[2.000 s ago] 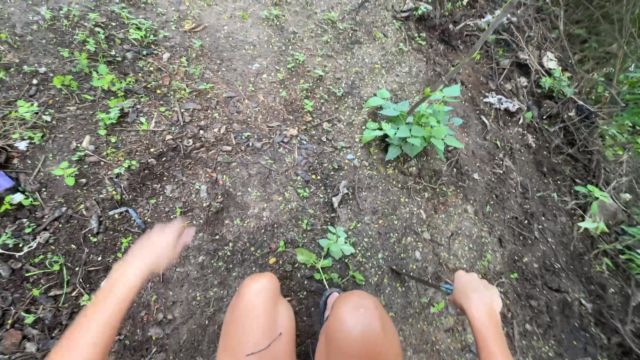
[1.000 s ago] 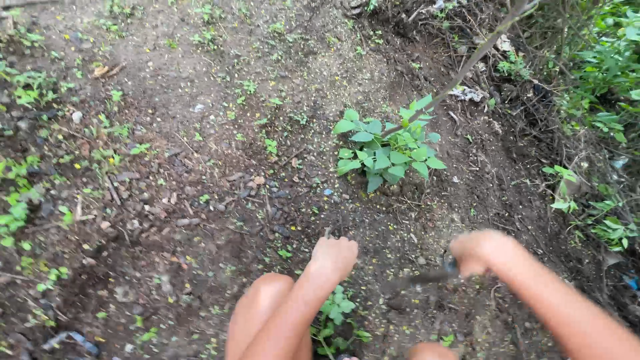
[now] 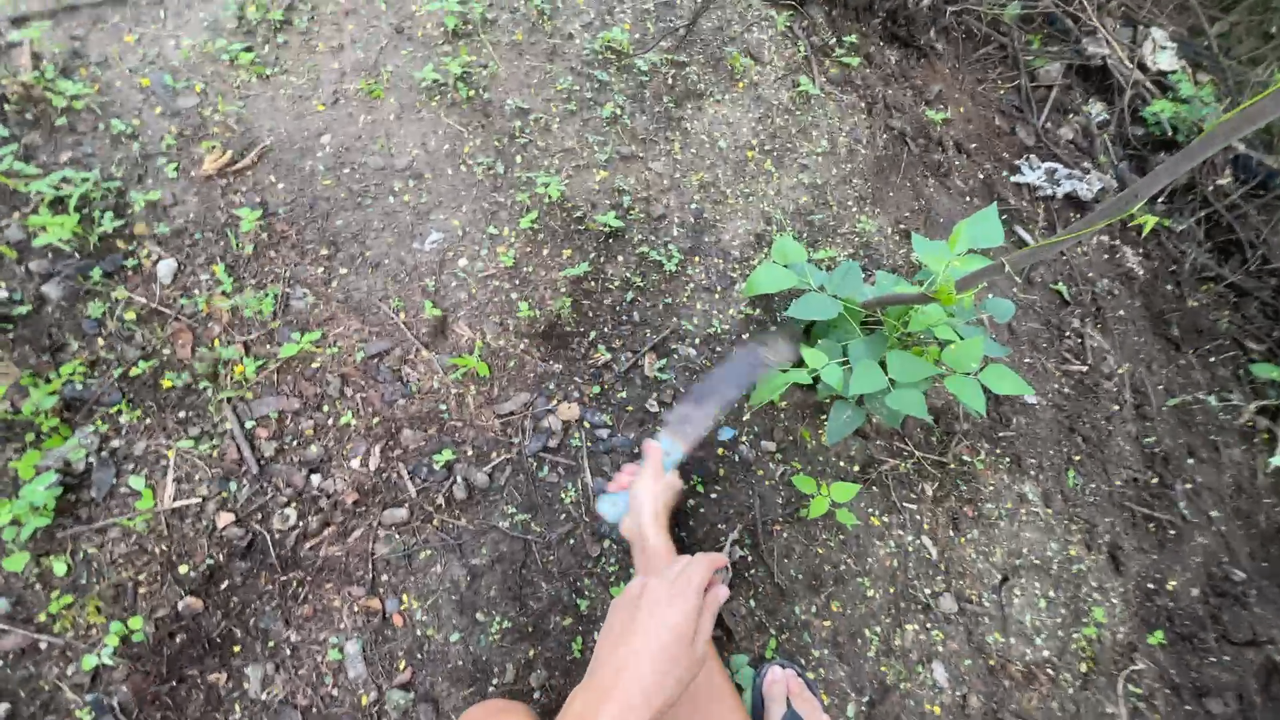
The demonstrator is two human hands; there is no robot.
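My right hand (image 3: 648,495) grips the light blue handle (image 3: 615,505) of a large knife. Its dark, wide blade (image 3: 725,390) is motion-blurred and points up and right, the tip at the left side of a leafy green plant (image 3: 890,350). Lower down, my left hand (image 3: 670,605) lies across my right wrist or forearm in the view, its back upward and fingers toward the right. Whether it touches that arm or holds anything is hidden. A small green seedling (image 3: 825,497) grows below the plant.
A slender woody stem (image 3: 1130,205) slants from the plant to the upper right. Tangled twigs (image 3: 1060,60) and a whitish scrap (image 3: 1062,178) lie there. Low weeds (image 3: 60,205) and pebbles dot the soil at left. My sandalled foot (image 3: 785,692) is at the bottom.
My right hand has swung the knife leftward from the right side, its blade now by the leafy plant. My left hand has come in from the far left to beside my right arm.
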